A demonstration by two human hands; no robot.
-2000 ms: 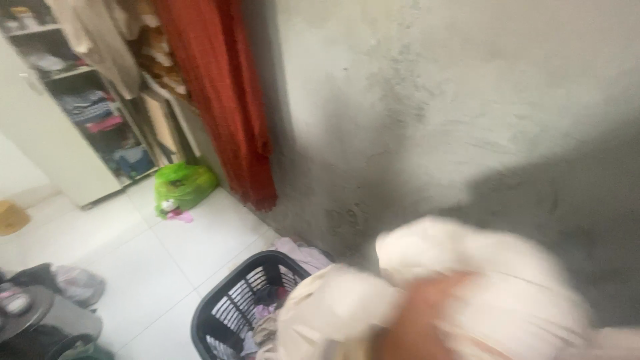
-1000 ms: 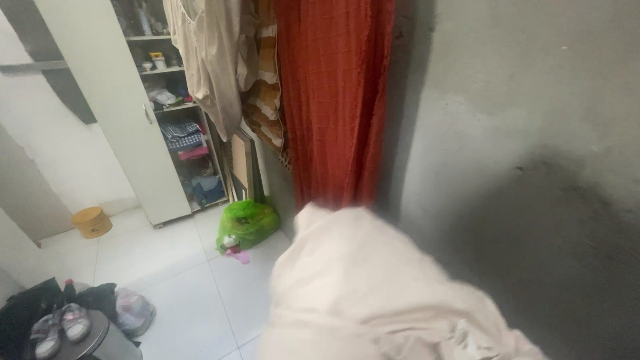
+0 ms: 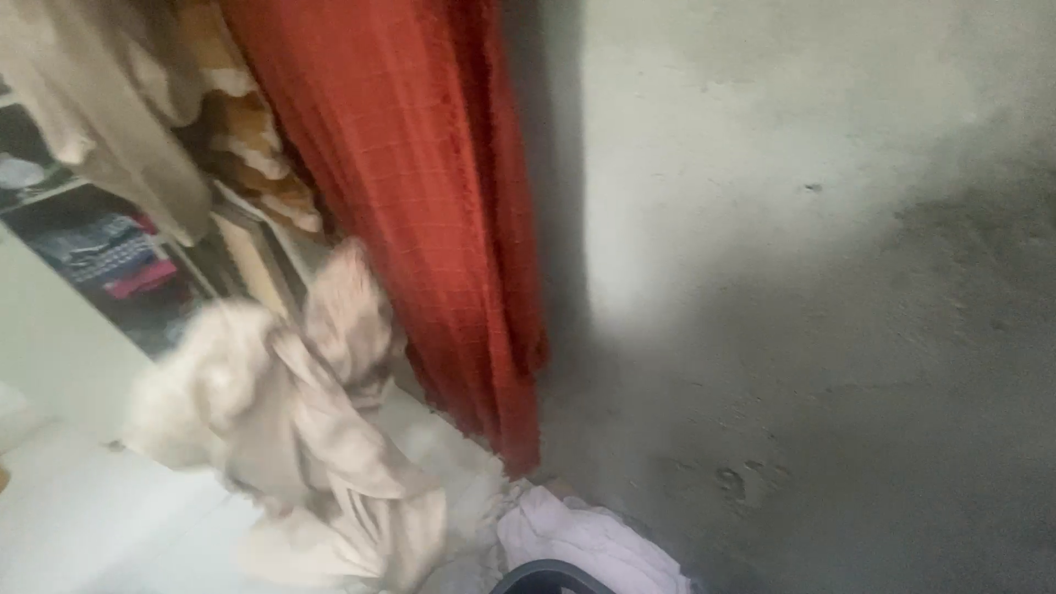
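A cream cloth (image 3: pixel 322 445), blurred and bunched with hanging folds, fills the lower left of the head view. A pinkish, creased part of it or of another cloth (image 3: pixel 351 326) rises beside the red curtain; blur leaves unclear which. Neither my left hand nor my right hand can be made out, so their hold on the cloth is hidden. At the bottom edge, the dark rim of a plastic basket (image 3: pixel 549 569) shows, with a pale lavender cloth (image 3: pixel 586 536) beside and behind it.
A red curtain (image 3: pixel 429 214) hangs by a rough grey wall (image 3: pixel 784 313). Beige clothing (image 3: pixel 124 107) hangs at upper left before a cabinet with folded clothes (image 3: pixel 107 256) on its shelves. Flat boards (image 3: pixel 256 256) lean behind the cream cloth. White floor tiles (image 3: pixel 99 511) lie at lower left.
The cream cloth has changed shape, from a broad spread mass a second ago to bunched, hanging folds, and lies further left in view. The view has shifted, with the basket's rim showing again.
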